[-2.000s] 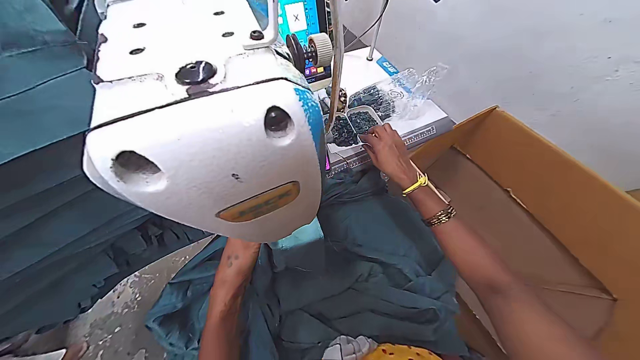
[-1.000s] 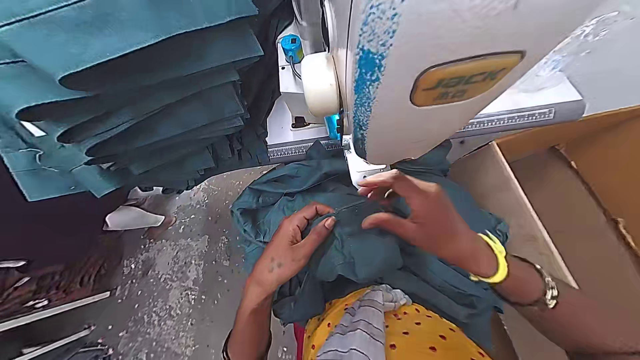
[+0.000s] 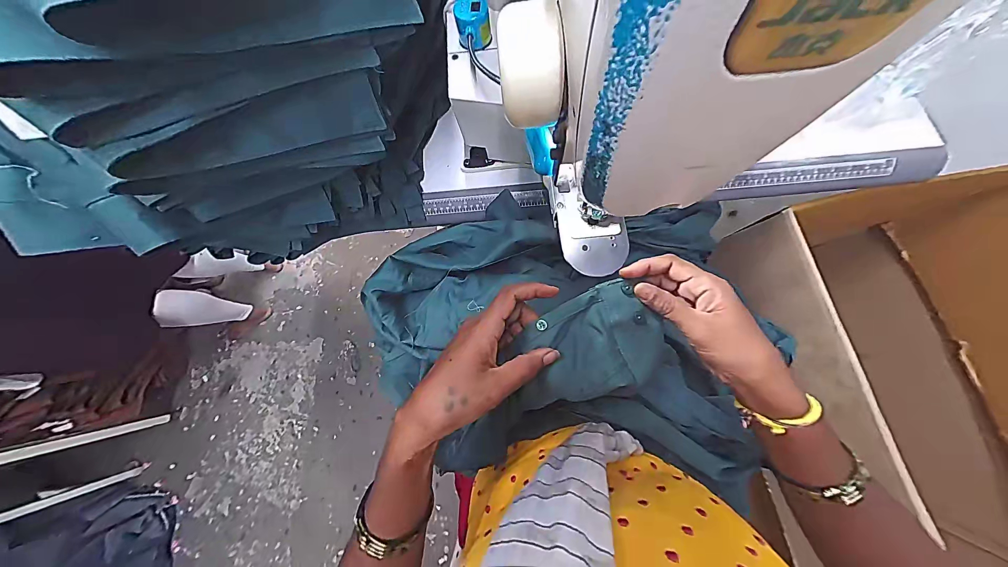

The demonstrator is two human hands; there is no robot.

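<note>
A dark teal garment [image 3: 598, 354] lies bunched below the head of a white sewing machine [image 3: 724, 102]. Its placket carries small buttons, one button [image 3: 542, 324] near my left hand and others near my right. My left hand [image 3: 480, 362] is at the left end of the placket, thumb and index finger apart, other fingers curled by the cloth; whether they grip it is hard to tell. With thumb and fingers, my right hand [image 3: 701, 315] holds the placket's right end, just below the machine's rounded metal work plate [image 3: 594, 248].
Stacked teal fabric pieces [image 3: 236, 126] hang at the upper left. A cardboard box [image 3: 890, 315] stands at the right, beside the machine's table edge with a printed scale [image 3: 811, 175]. Another person's white-clad legs [image 3: 201, 307] show at the left above the speckled floor [image 3: 268, 417].
My right hand has come from the clear container behind the machine to the garment. Both hands are now at the buttoned placket, with the left thumb and index finger spread. The view has swung strongly.
</note>
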